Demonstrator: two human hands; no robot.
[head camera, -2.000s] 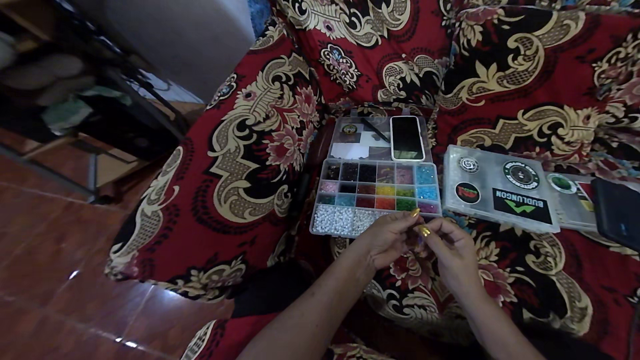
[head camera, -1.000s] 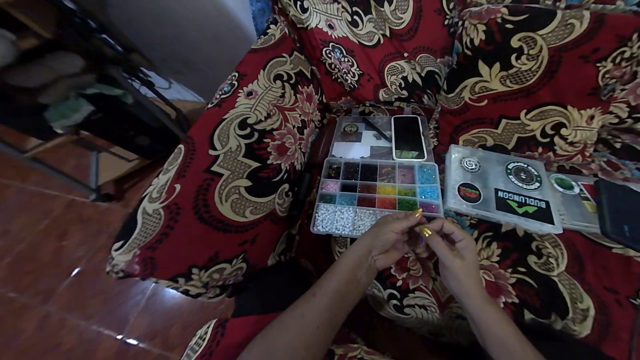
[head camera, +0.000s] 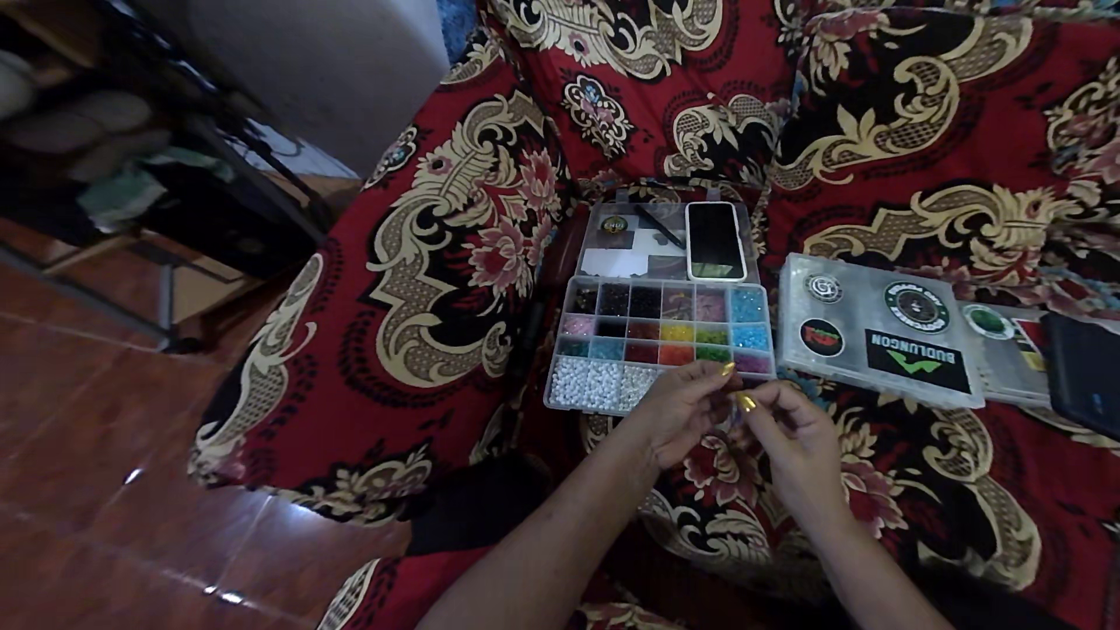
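My left hand (head camera: 685, 407) and my right hand (head camera: 792, 437) meet fingertip to fingertip just in front of an open plastic bead organizer (head camera: 549, 385). Thumbs and forefingers look pinched, but whatever may be between them is too small to make out. Gold-coloured polish shows on the nails. The organizer's compartments hold white beads (head camera: 586, 383) nearest me, with yellow beads (head camera: 676, 332), blue beads (head camera: 749, 336) and dark beads (head camera: 630, 300) farther back. On its opened lid (head camera: 595, 238) rest a smartphone (head camera: 716, 241), a black pen-like tool (head camera: 658, 226) and a pale paper piece (head camera: 615, 263).
A closed translucent case with stickers (head camera: 849, 332) lies right of the organizer on the patterned sofa cover (head camera: 927, 472). Beyond it are another clear case (head camera: 1006, 367) and a dark device (head camera: 1085, 372). A metal-framed rack (head camera: 149, 311) stands at the left on the tiled floor (head camera: 114, 420).
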